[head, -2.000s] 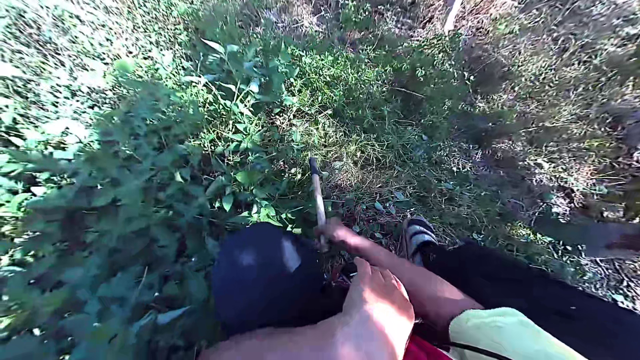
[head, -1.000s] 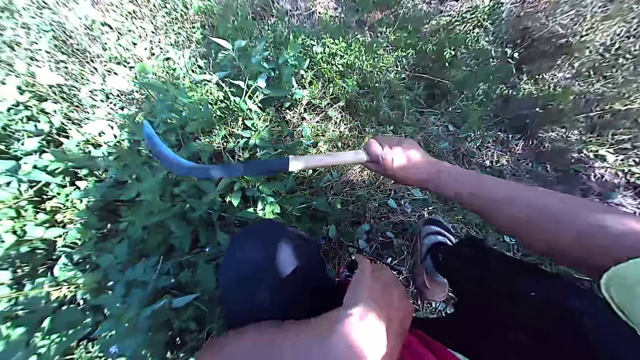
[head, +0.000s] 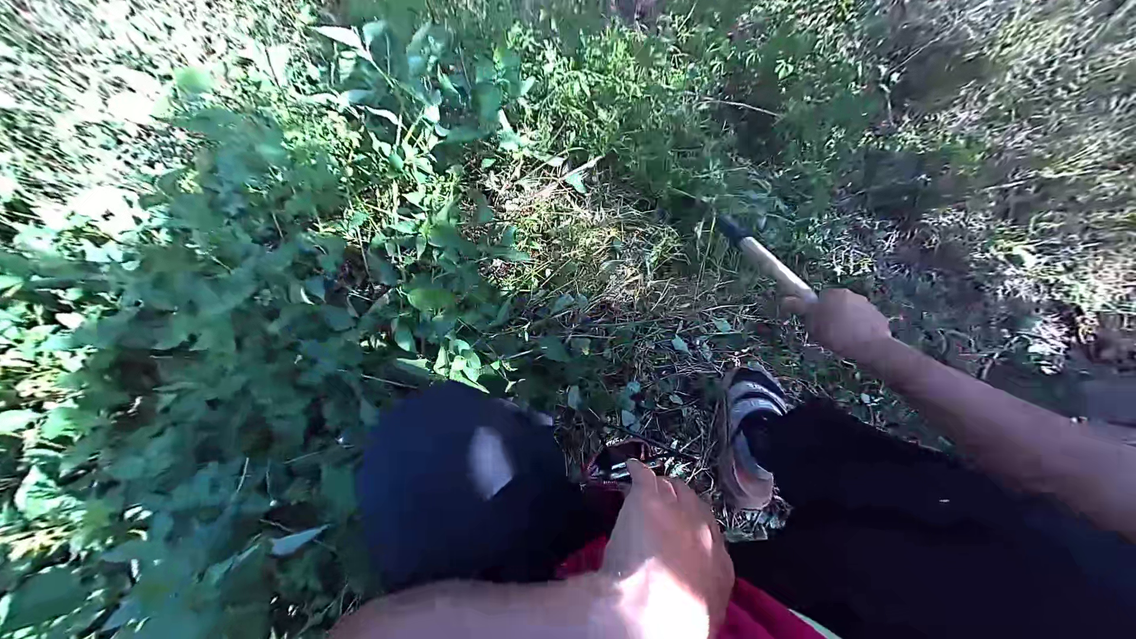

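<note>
My right hand (head: pixel 841 321) is closed around the pale wooden handle of a curved-blade sickle (head: pixel 770 264), right of centre. The handle points up and left, and a dark collar shows at its far end; the blade is hidden among low green plants. At the bottom centre my left hand (head: pixel 670 537) rests near my lap over red cloth (head: pixel 587 555), its fingers bent downward. Whether it grips anything I cannot tell.
Leafy green plants (head: pixel 266 266) fill the left side. Dry cut stems and grass (head: pixel 612 240) lie ahead. My dark-clad knee (head: pixel 461 488) and a striped shoe (head: pixel 750 435) are close below.
One second ago the sickle pointed left with its blade in full view; now my right hand holds it farther right, blade down in the plants. My left hand stays near my lap.
</note>
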